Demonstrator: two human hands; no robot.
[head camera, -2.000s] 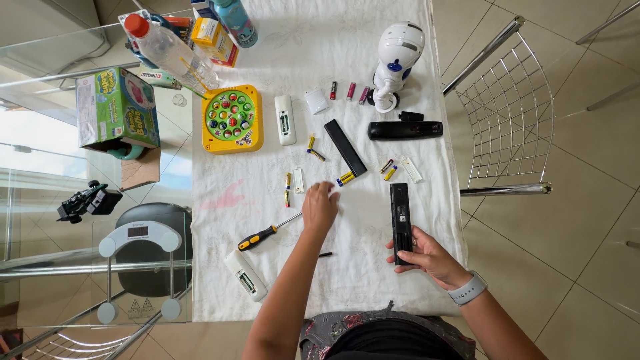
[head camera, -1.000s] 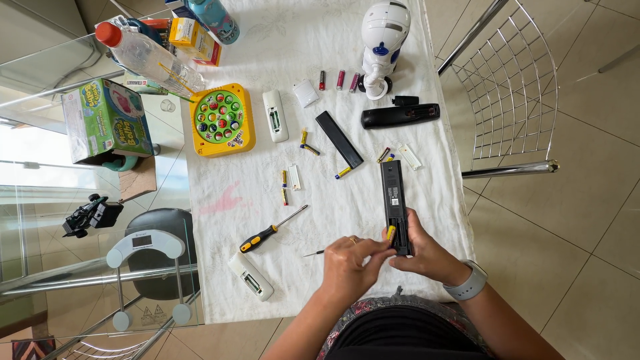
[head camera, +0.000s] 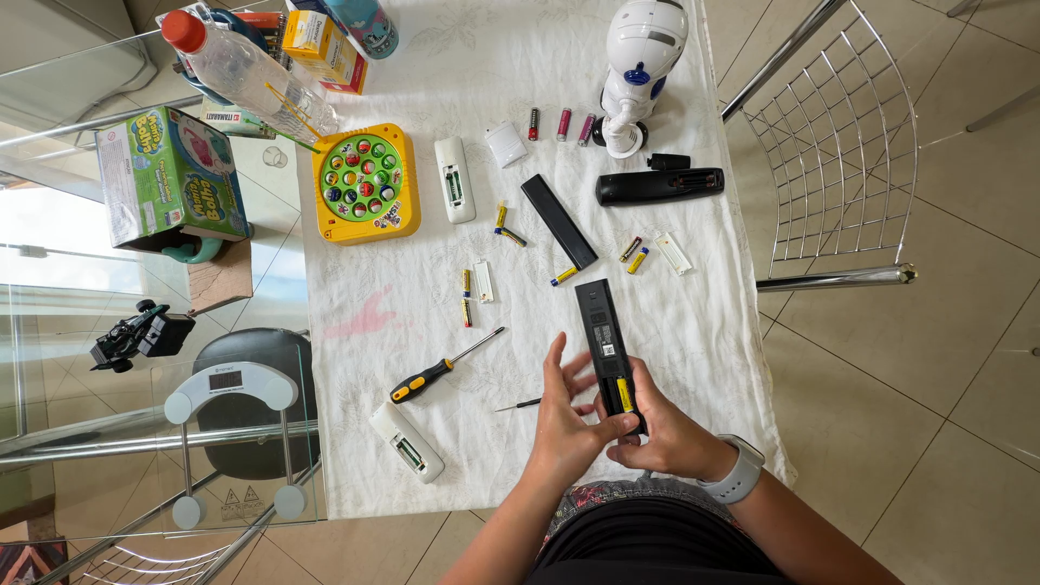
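My right hand (head camera: 662, 422) grips the lower end of a black remote control (head camera: 603, 333), its back facing up. A yellow battery (head camera: 625, 396) lies in its uncovered compartment. My left hand (head camera: 569, 422) has its thumb on the lower end of the compartment, by the battery; its other fingers are spread. Beyond the remote lie a long black cover (head camera: 559, 222) and a yellow-and-blue battery (head camera: 564, 276) touching its near end. Two more batteries (head camera: 634, 254) rest beside a small white cover (head camera: 673, 253). A thin small screwdriver (head camera: 520, 404) lies left of my left hand.
On the tablecloth are a yellow-and-black screwdriver (head camera: 424, 380), white remotes (head camera: 455, 180) (head camera: 408, 443), another black remote (head camera: 660, 187), a yellow fishing game (head camera: 367, 184) and a white toy robot (head camera: 642, 65). A plastic bottle (head camera: 244, 73) stands at the far left; a wire-backed chair (head camera: 841, 154) is at right.
My left hand has moved from the loose batteries to the black remote. One yellow battery now lies in the remote's compartment; a second ago my left fingers held a battery there.
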